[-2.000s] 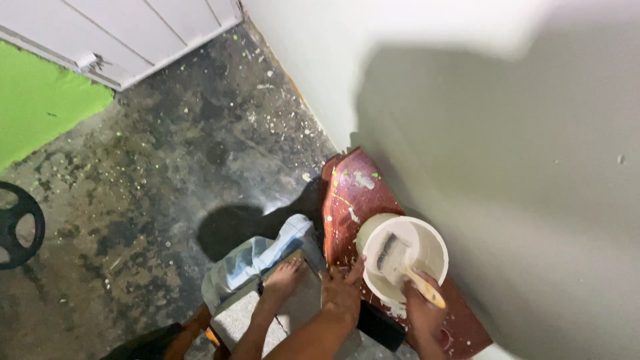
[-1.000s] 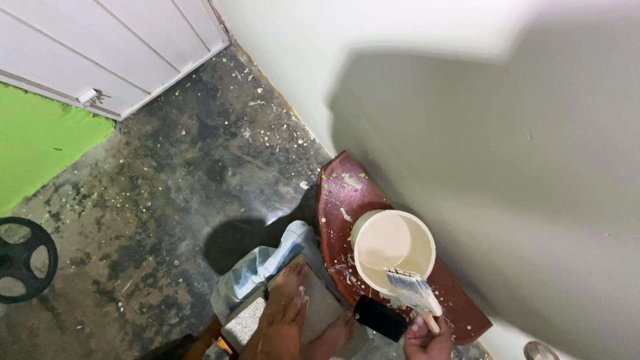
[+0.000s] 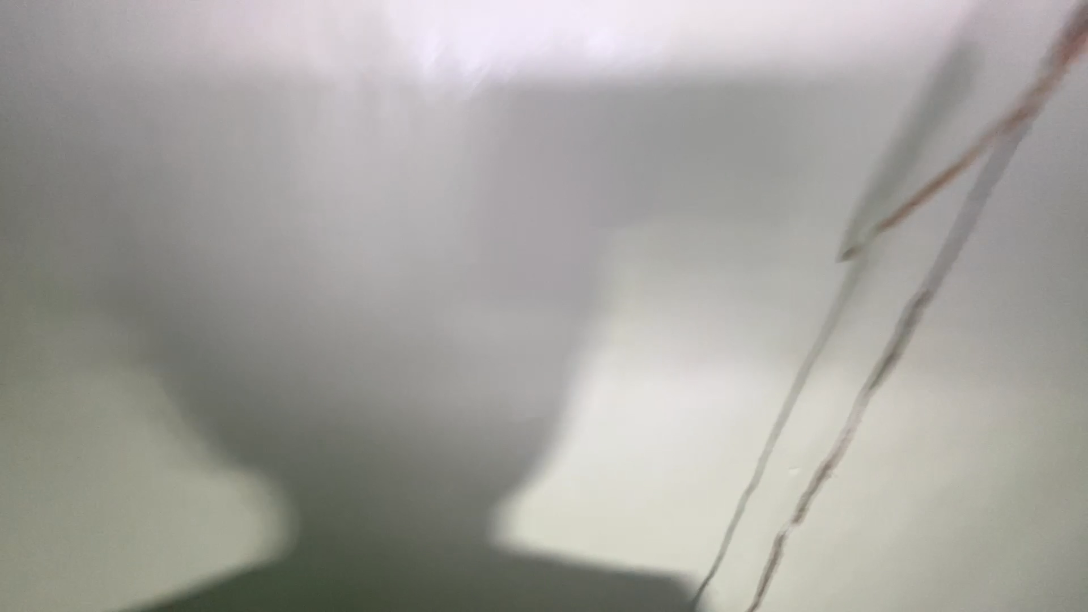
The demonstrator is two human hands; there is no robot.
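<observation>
A pale wall (image 3: 680, 442) fills the head view, slightly blurred. Neither my left hand nor my right hand shows in it. A large soft shadow of a head and shoulders (image 3: 382, 365) lies across the wall's left and middle. On the right, a thin reddish-brown strand (image 3: 939, 178) slants down to a tip; whether it is a wire or a twig, I cannot tell. The paintbrush and the bucket are out of view.
A long, uneven dark line (image 3: 884, 365), a crack or a cord, runs down the right part of the wall. A thinner line (image 3: 786, 408) runs beside it on the left. Bright light falls along the top.
The view has swung away from the floor to the wall. Both hands, the paintbrush, the white bucket and the red board, seen a second ago, have left the view.
</observation>
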